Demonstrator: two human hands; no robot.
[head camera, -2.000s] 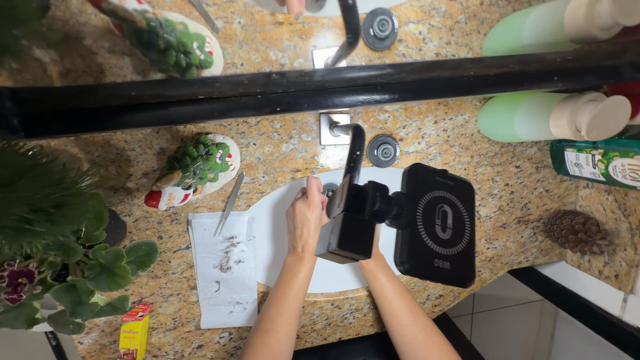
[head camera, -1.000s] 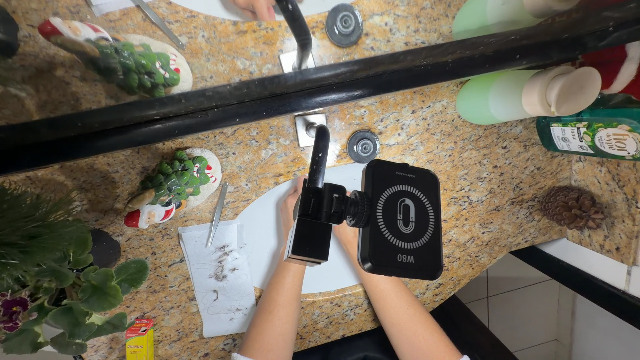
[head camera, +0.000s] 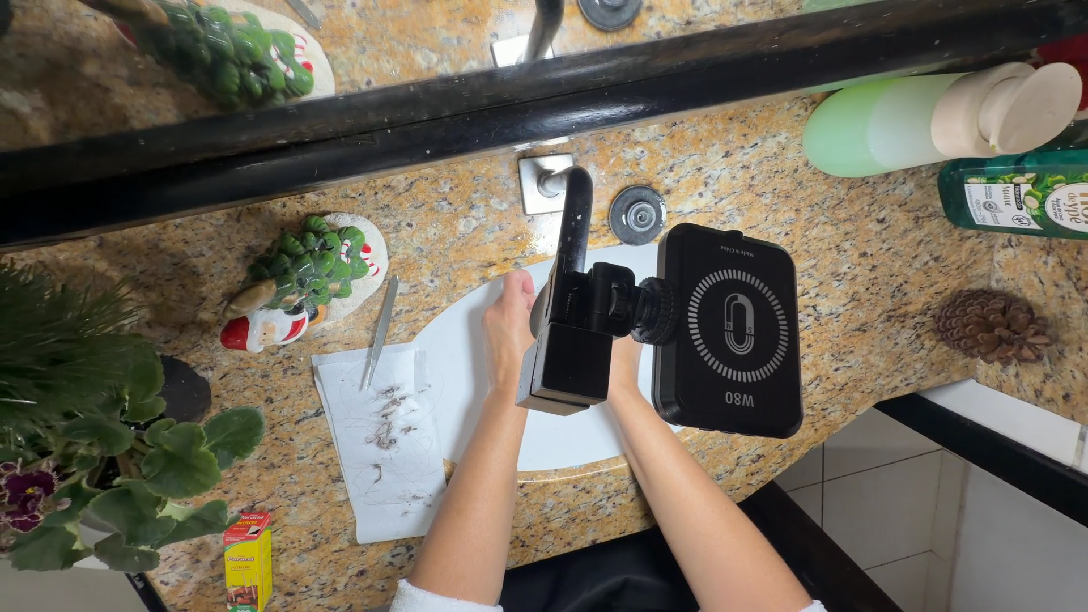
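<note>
Both arms reach over the white sink basin (head camera: 467, 340). My left hand (head camera: 510, 327) is at the basin's left part, its fingers curled near the black faucet spout (head camera: 576, 221); what it holds, if anything, cannot be seen. A black phone-mount device (head camera: 727, 331), in front of the camera, hides most of my right hand (head camera: 625, 365); only its wrist side shows. Left of the basin lies white paper (head camera: 348, 442) bearing dark hair-like debris, with metal tweezers (head camera: 382, 331) resting over its top edge. A round black drain stopper (head camera: 637, 215) sits on the granite right of the faucet.
A Santa-and-tree figurine (head camera: 314, 272), potted plants (head camera: 110, 459) and a small yellow box (head camera: 248, 561) stand at left. A green soap pump bottle (head camera: 892, 123), a teal bottle (head camera: 1011, 194) and a pine cone (head camera: 993, 326) are at right. A black-framed mirror edge (head camera: 425, 140) crosses behind.
Two seconds ago my left hand was raised by the faucet with its fingers showing; it has since moved lower over the basin, partly behind the device. The view has shifted somewhat.
</note>
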